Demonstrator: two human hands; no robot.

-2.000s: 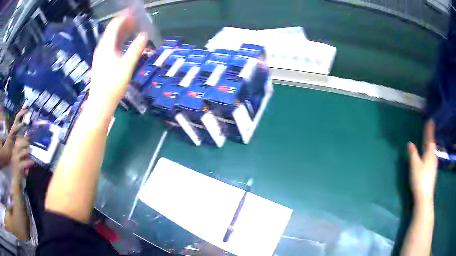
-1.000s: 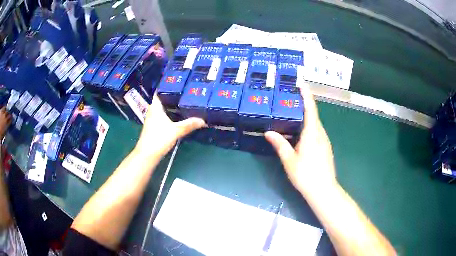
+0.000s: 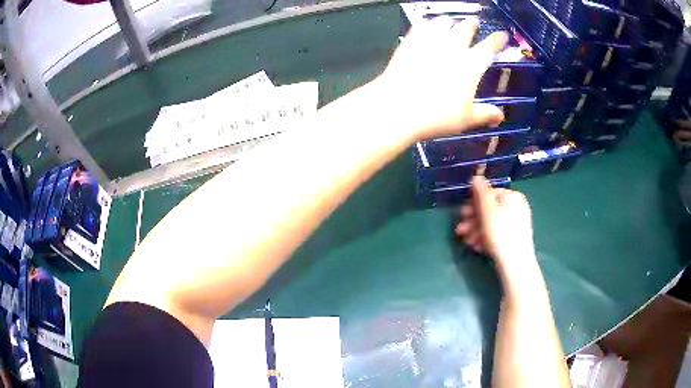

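Observation:
Dark blue retail boxes point(image 3: 515, 110) lie flat in a stack at the upper right, ends and edges towards me. My left hand point(image 3: 447, 79) reaches across to the stack's upper left side, fingers spread and thumb against the box edges; no firm grip shows. My right hand point(image 3: 504, 220) is low at the front of the stack, fingers curled, one fingertip at the bottom box; it is blurred and whether it grips is unclear. A dark slim tool with a yellow band point(image 3: 271, 352) lies on the white sheet point(image 3: 311, 352) at the bottom, partly behind my left sleeve.
More blue boxes point(image 3: 621, 76) are piled behind and right of the stack. Several boxes point(image 3: 68, 216) stand at the far left. Loose white printed sheets point(image 3: 235, 114) lie at the back by a pale rail point(image 3: 182, 168). A brown carton point(image 3: 651, 341) is at the lower right.
The view has swung right. Both hands have left the row of boxes held between them one second ago in front of the loose sheets and are at the right-hand stack; that row is gone from there.

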